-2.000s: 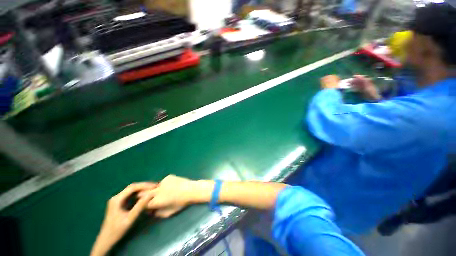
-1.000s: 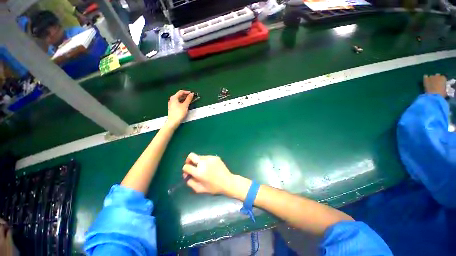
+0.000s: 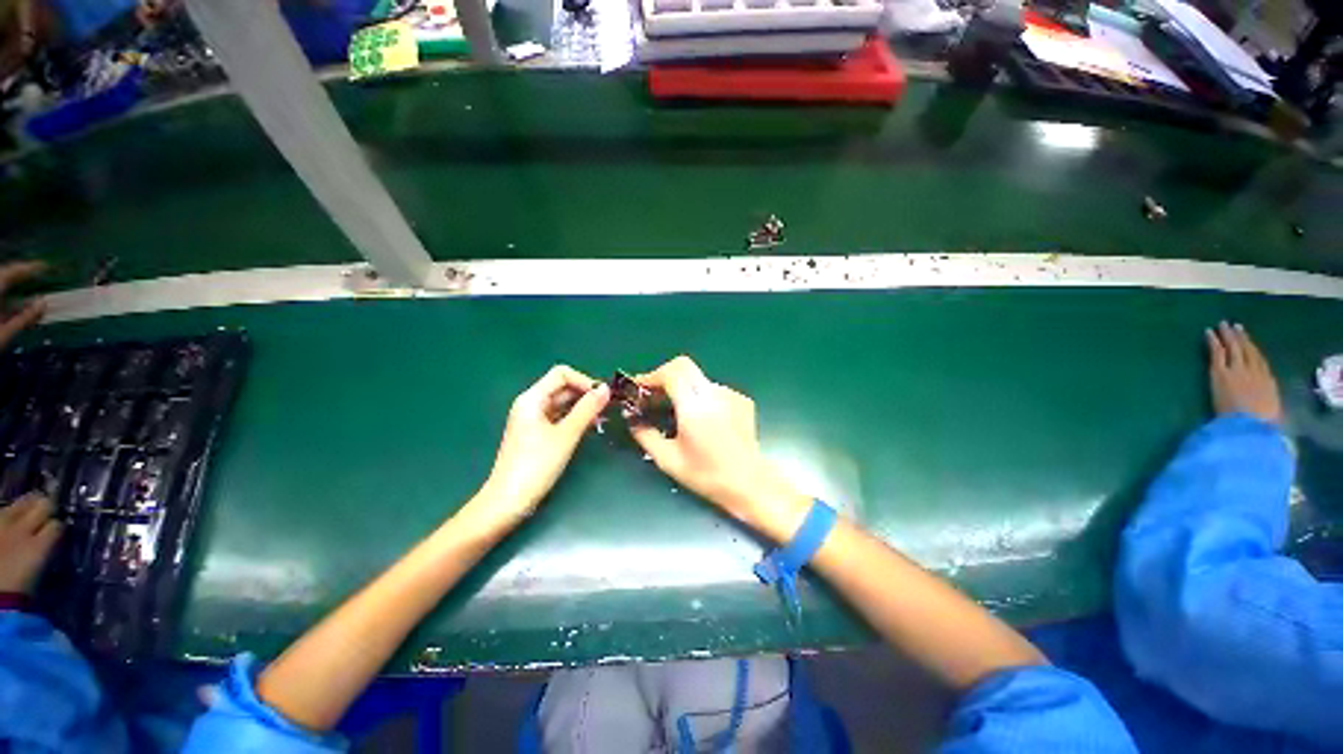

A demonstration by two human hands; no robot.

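A small dark electronic module with reddish and shiny bits is between my two hands above the green mat. My left hand pinches its left side between thumb and fingers. My right hand has thumb and fingers at its right side; a light blue wrist strap is on that wrist. Whether my right hand also holds tweezers cannot be seen.
A white divider rail crosses behind my hands, with a grey-white post at left. Modules lie on the far green strip. A black blister tray and a neighbour's hand are at left. Another worker's blue sleeve is at right.
My left hand has come back from the far strip to the middle of the mat with a module. My right hand has moved up and right to meet it. The view has turned.
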